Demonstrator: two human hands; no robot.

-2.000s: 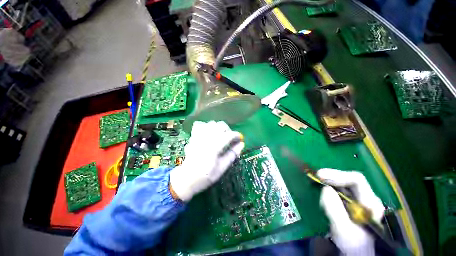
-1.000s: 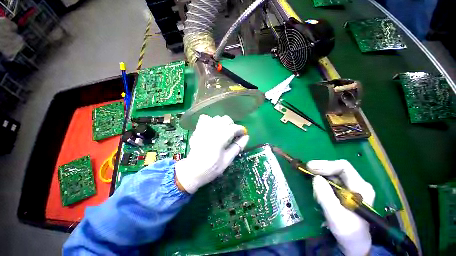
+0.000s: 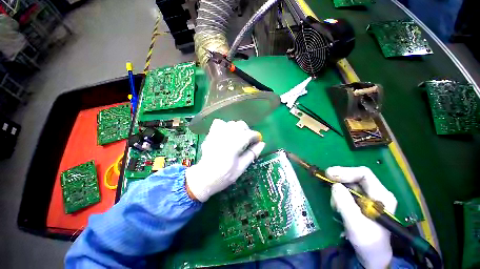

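Observation:
A green circuit board (image 3: pixel 268 205) lies on the green mat nearest my body, dotted with silvery joints. My right hand (image 3: pixel 363 210), in a white glove, holds a soldering iron (image 3: pixel 375 209) with a yellow-marked handle. Its tip is at the board's upper right corner. My left hand (image 3: pixel 225 157), in a white glove with a yellow patch at a fingertip, is over the board's upper left edge, thumb and fingers pinched together. Any solder wire in it is too thin to make out.
A clear fume hood (image 3: pixel 237 107) hangs just above my left hand. Spare boards (image 3: pixel 169 88) and a red-lined tray (image 3: pixel 79 136) are at left. An iron stand (image 3: pixel 363 118), flat pieces (image 3: pixel 310 123) and a fan (image 3: pixel 310 50) are at right, before the conveyor (image 3: pixel 405 110) with boards.
My right hand has brought the iron leftward to the board's upper right corner and then stays there. My left hand keeps nearly the same place over the board. The view has shifted slightly.

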